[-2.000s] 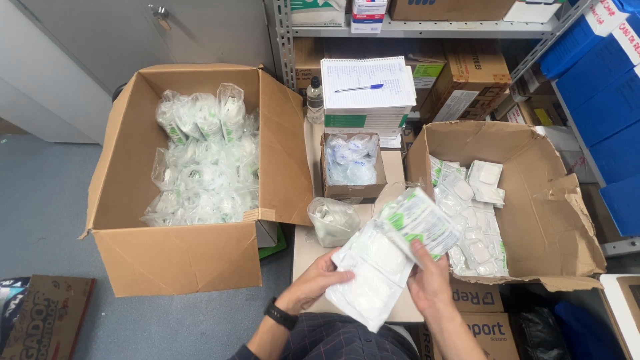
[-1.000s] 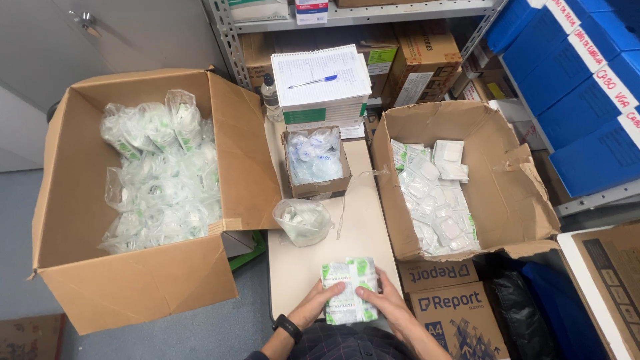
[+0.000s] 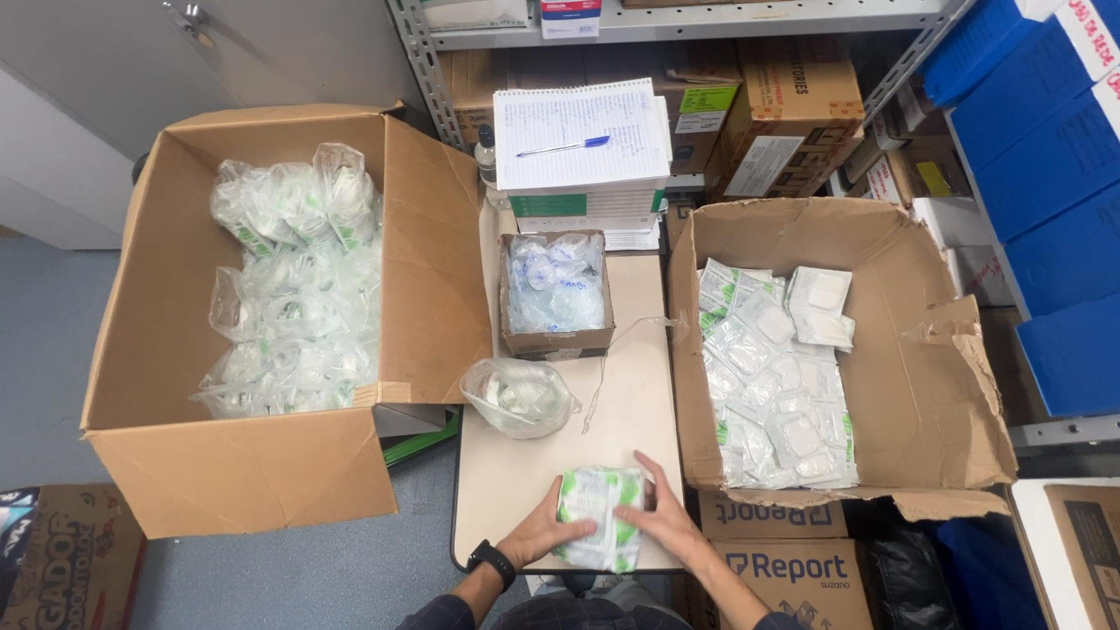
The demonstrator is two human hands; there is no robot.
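Note:
Near the front edge of the narrow table [image 3: 639, 350], my left hand [image 3: 544, 532] and my right hand [image 3: 661, 516] hold a bundle of white and green sealed packets [image 3: 600, 518] from both sides, thumbs on top. My left wrist wears a black band. Beyond the bundle, an open clear plastic bag [image 3: 521, 398] with whitish contents sits on the table. Behind it stands a small cardboard box [image 3: 560, 343] of clear bags with blue writing. Similar white packets [image 3: 796, 394] fill the bottom of the torn cardboard box [image 3: 910, 402] at right.
A large cardboard box [image 3: 245, 477] at left holds many filled clear bags [image 3: 306, 297]. A spiral notebook [image 3: 573, 122] with a blue pen [image 3: 564, 146] lies on a stack at the table's back, beside a small bottle [image 3: 486, 153]. Metal shelving [image 3: 682, 31] and blue bins [image 3: 1032, 192] stand behind and right.
Two seconds ago my hands held packets spread apart; now they are gathered in one compact bundle, lower over the table's front edge. My right fingers have opened out somewhat since one second ago.

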